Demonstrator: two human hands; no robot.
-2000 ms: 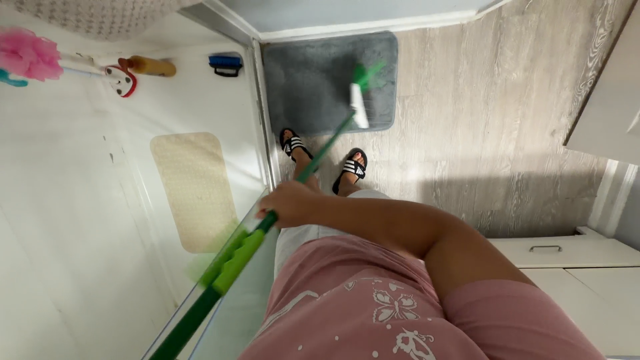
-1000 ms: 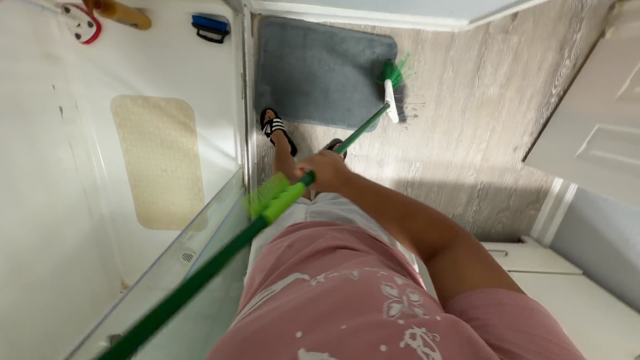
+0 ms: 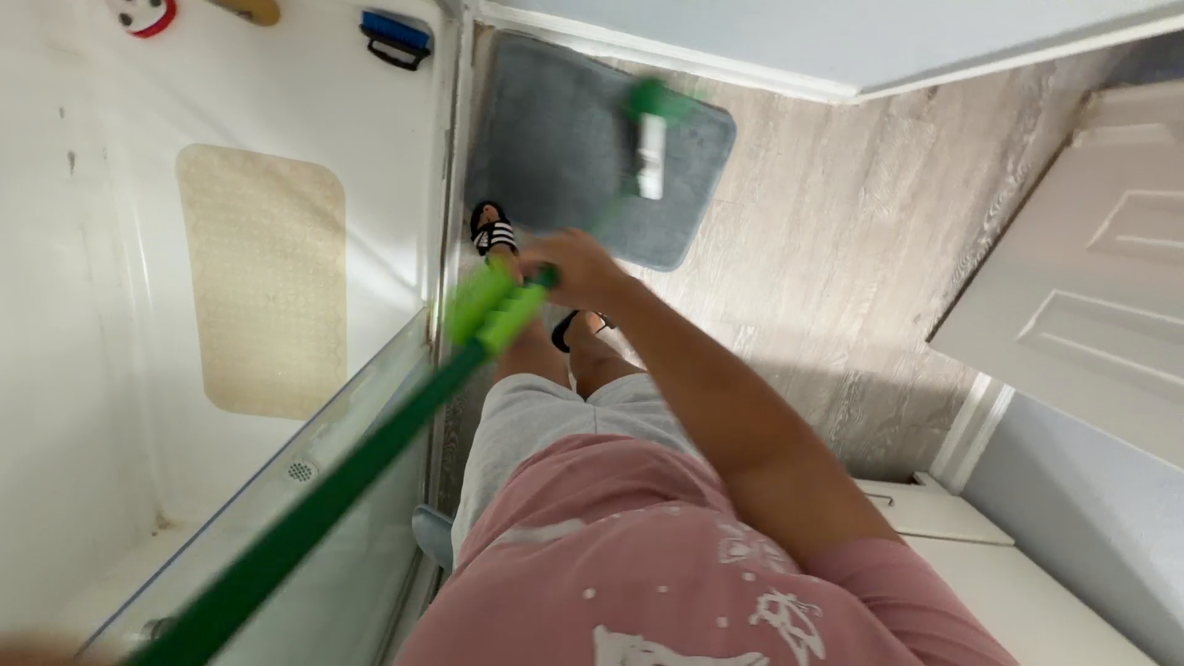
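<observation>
My right hand is closed around a long green pole, just beyond a bright green ridged part. The pole's far end carries a head with green bristles and a white piece, blurred, over a grey bath mat. At the bottom left corner, a blurred bit of what looks like my left hand shows beside the near end of the pole; its fingers are hidden. My feet, in black sandals with white stripes, are by the mat's near edge.
On the left, a glass panel borders a white shower base with a beige mat, a blue-bristled brush and a red-and-white item. A panelled door and white cabinet are on the right.
The bristled head has moved from the mat's right edge back over the mat. My right hand stays on the pole throughout. The view has shifted somewhat.
</observation>
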